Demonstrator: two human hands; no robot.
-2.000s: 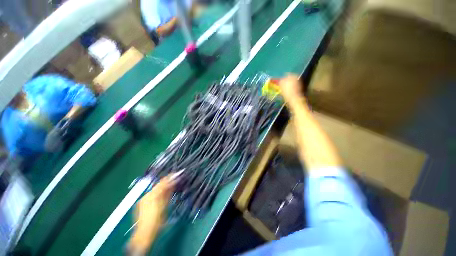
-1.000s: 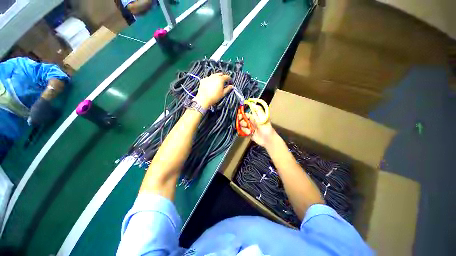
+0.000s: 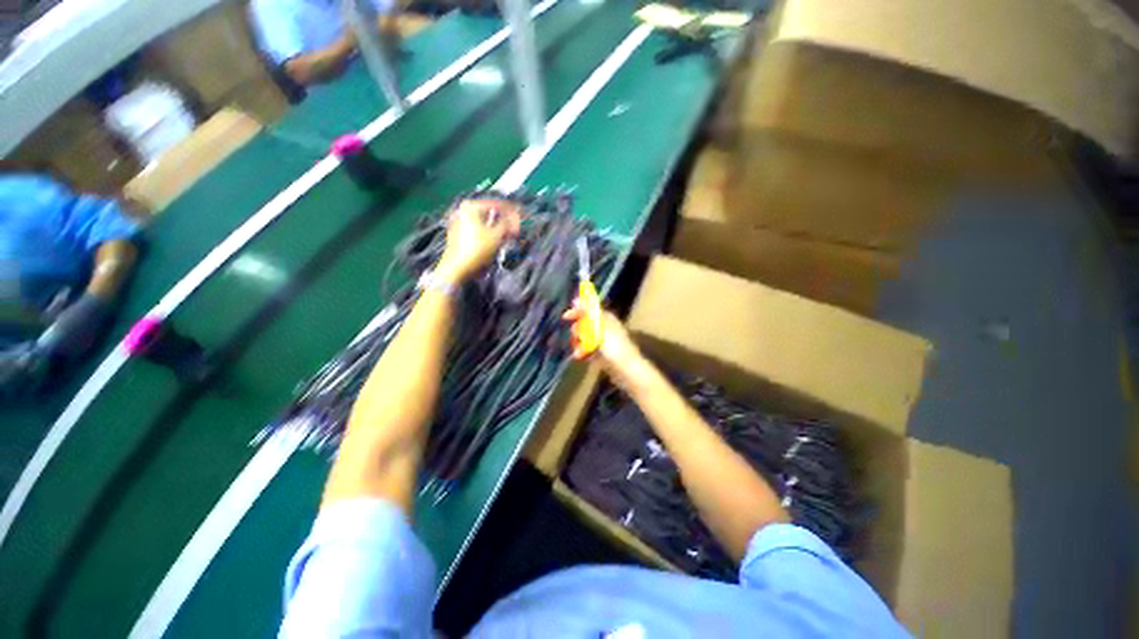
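Note:
A thick pile of dark grey power cords [image 3: 500,337] lies across the green belt at its near edge, wire tips towards the lower left. My left hand [image 3: 475,237] is on the far upper part of the pile, fingers at the cords; blur hides whether it grips one. My right hand [image 3: 595,335] holds the scissors [image 3: 587,312] by their orange-yellow handles over the right edge of the pile. The blades point up and away and look closed.
An open brown carton [image 3: 781,337] full of tied cords stands right of the belt. Two dark units with pink ring ends [image 3: 144,335] lie on the far side of the belt. Metal posts [image 3: 522,75] rise from it. Co-workers in blue [image 3: 50,262] sit opposite.
My left hand has moved away from the scissors, further up the pile. The scissors' handles have drawn together and the blades have turned more upright. The view has shifted slightly.

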